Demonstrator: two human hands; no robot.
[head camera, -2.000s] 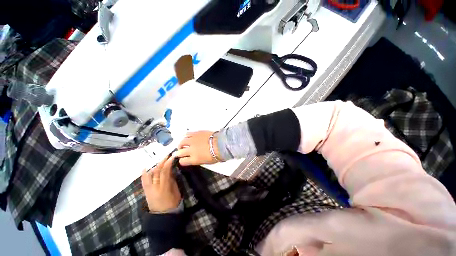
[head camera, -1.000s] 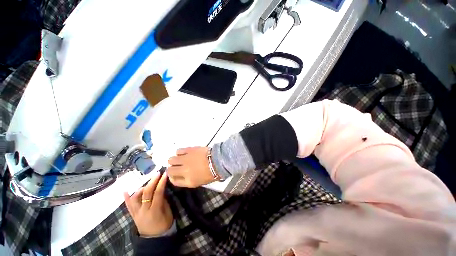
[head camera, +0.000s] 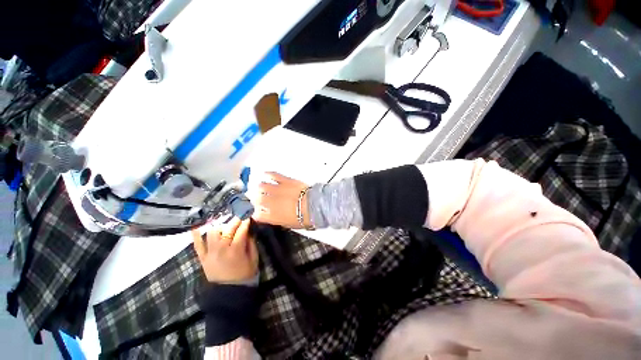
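Note:
A plaid garment panel (head camera: 158, 288) lies on the white table and over the lap. A black binding strip (head camera: 285, 264) trails from the needle area down across it. My left hand (head camera: 228, 254) rests on the panel edge, its fingertips just below the presser foot area. My right hand (head camera: 276, 202) is to the right of the foot, its fingers at the start of the strip. The fingertips, needle and cloth edge are partly hidden, so a grip is hard to confirm. The white sewing machine head (head camera: 204, 91) stands over the work.
A phone (head camera: 323, 119) and black-handled shears (head camera: 419, 107) lie on the table beyond my right hand. A brown scrap (head camera: 268, 112) is on the machine. Plaid pieces (head camera: 67, 204) hang at left; more (head camera: 587, 169) lie at right on dark cloth.
The view swung closer and back. Against the earliest frame, my right hand is nearer the foot and my left fingertips lie closer under it. The strip still trails towards the lap.

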